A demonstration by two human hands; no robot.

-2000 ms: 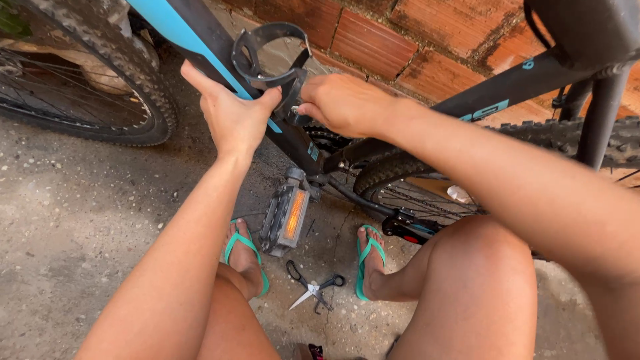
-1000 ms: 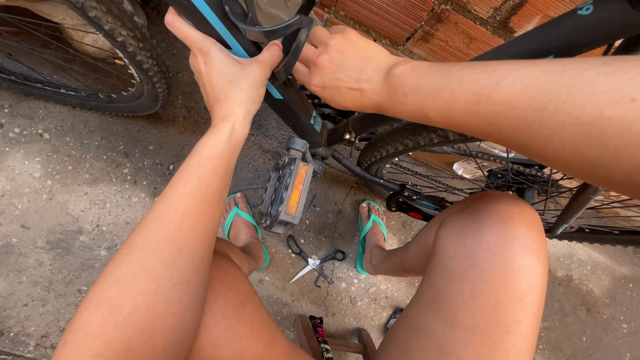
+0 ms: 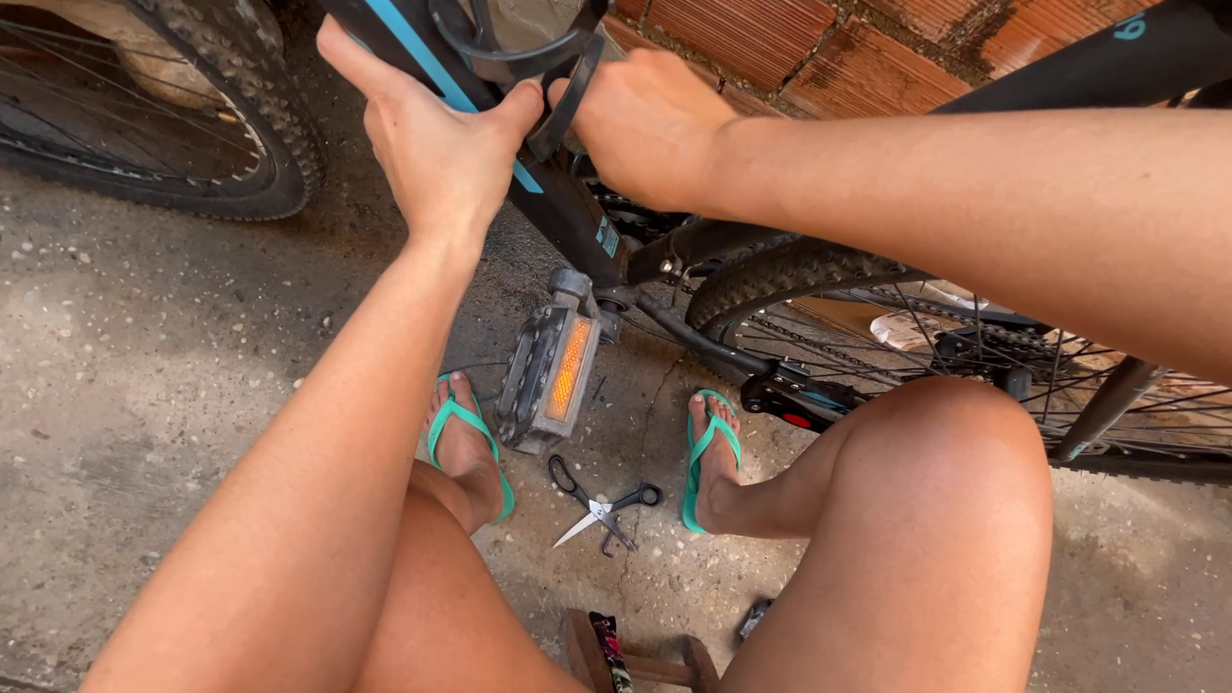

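Note:
My left hand (image 3: pixel 438 144) is wrapped around the black and blue down tube of a bicycle frame (image 3: pixel 568 217), its thumb against the base of a black bottle cage (image 3: pixel 539 63). On the cage's other side, my right hand (image 3: pixel 650 130) is closed at its lower end; its fingertips and anything between them are hidden. Below the hands is a pedal with an orange reflector (image 3: pixel 568 371). Opened scissors (image 3: pixel 599 508) with black handles lie on the ground between my feet, with a small dark bent piece, perhaps a hex key (image 3: pixel 616 539), by the blades.
The front wheel (image 3: pixel 279 144) is at the upper left, the rear wheel (image 3: pixel 799 279) at the right, beyond my knee. A kickstand (image 3: pixel 794 395) lies along the rear wheel. Behind the frame stands a hollow-brick wall (image 3: pixel 866 67). Part of a wooden stool (image 3: pixel 674 669) shows below.
The view has shifted, so the bottle cage sits higher in the picture. My right hand has turned somewhat at the cage. My left hand stays around the tube.

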